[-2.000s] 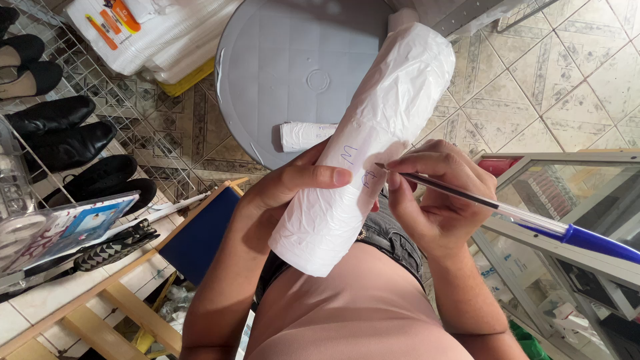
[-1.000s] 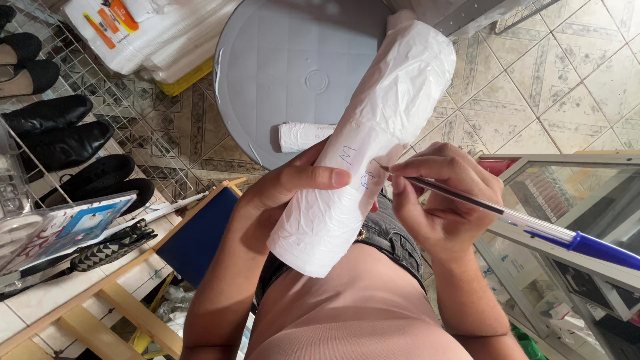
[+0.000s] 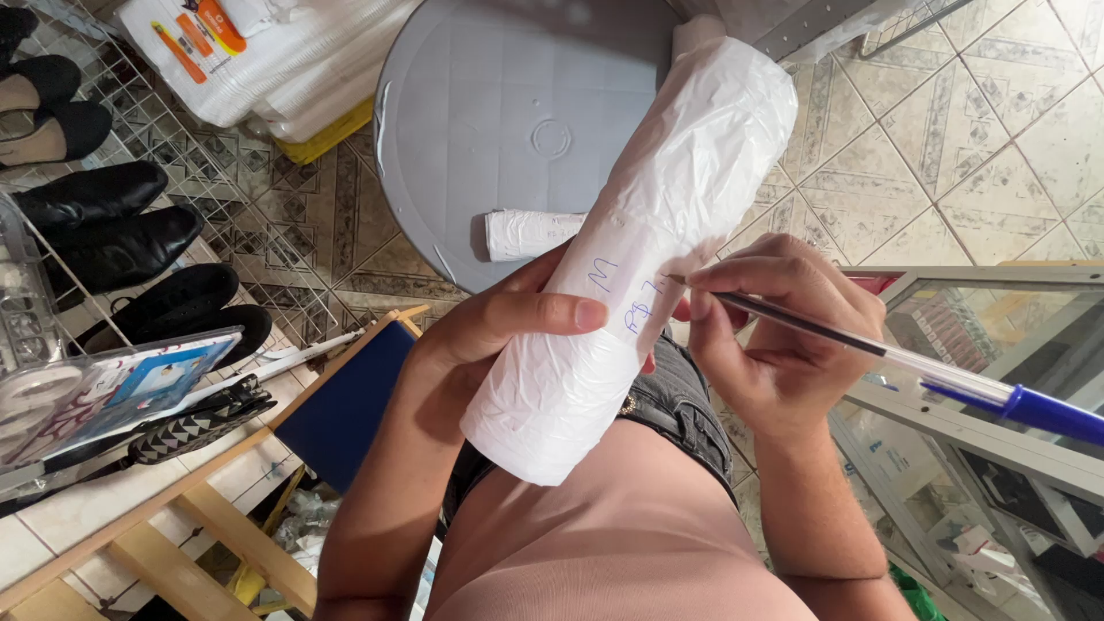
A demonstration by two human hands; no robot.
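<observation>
A long roll of white plastic bags [image 3: 690, 164] lies slanted across the middle of the view, with a paler band around it that bears blue handwriting. My left hand [image 3: 517, 319] is wrapped around its lower half, thumb on top beside the writing, the other fingers mostly hidden beneath. Between the thumb and fingers of my right hand [image 3: 776, 336] is a ballpoint pen [image 3: 862, 341] with a clear barrel, its blue cap stuck on the back end. The pen's tip is at the band, by the last marks. Behind the roll, a smaller white roll [image 3: 530, 235] rests on a round grey plastic lid [image 3: 483, 112].
Black shoes [image 3: 129, 233] sit on a white wire rack [image 3: 207, 172] at left. Packs of white disposable ware [image 3: 285, 60] are at upper left. A wooden frame [image 3: 207, 483] stands lower left, a glass-fronted cabinet [image 3: 975, 414] at right. Tiled floor [image 3: 949, 147] shows at upper right.
More blue marks have appeared on the band of the roll, and the pen tip has moved slightly up along it. My left hand has kept its hold.
</observation>
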